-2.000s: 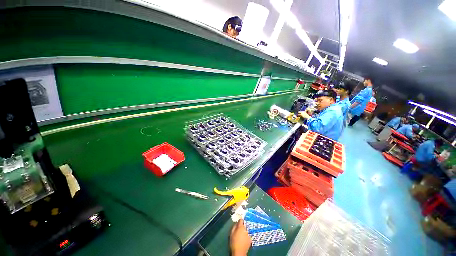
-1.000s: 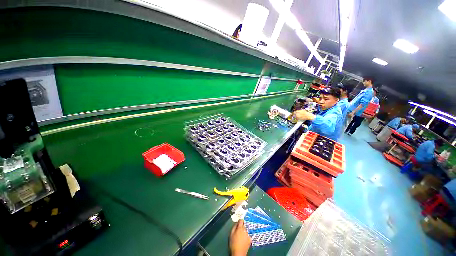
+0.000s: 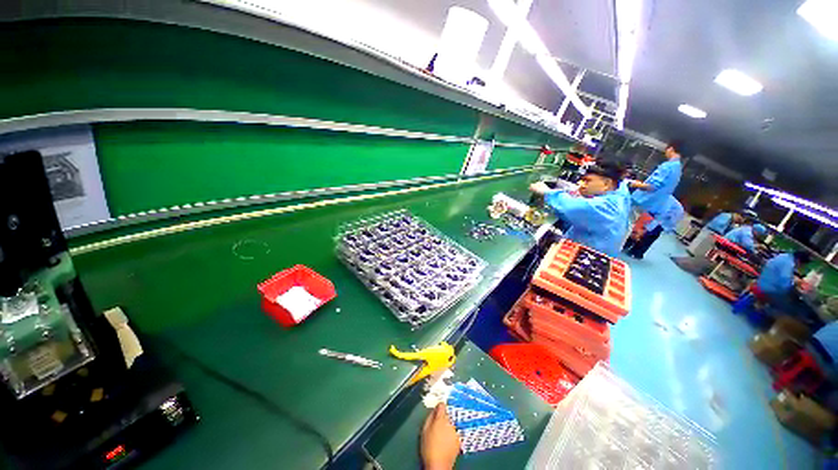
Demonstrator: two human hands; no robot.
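Note:
Blue-and-white patterned sticker sheets [image 3: 487, 424] lie fanned on the low green side table. One of my hands [image 3: 439, 439], bare, comes in from the bottom edge and touches their left end, beside a crumpled whitish piece [image 3: 435, 393]. The frame does not show clearly which hand it is or whether its fingers grip a sheet. My other hand is out of the picture. A yellow air gun [image 3: 426, 359] lies at the bench edge just above the hand.
On the bench are a filled blister tray [image 3: 411, 266], red parts bin [image 3: 297, 295], thin silver tool [image 3: 350, 358] and black press [image 3: 55, 340]. Stacked orange-red trays [image 3: 565, 326], a red stool [image 3: 528, 365] and clear blister trays [image 3: 625, 427] stand right. A neighbouring worker [image 3: 588, 213] sits beyond.
The view has shifted slightly. The neighbouring worker now reaches an arm across the bench, and a standing worker behind has moved. My visible hand stays at the sheets.

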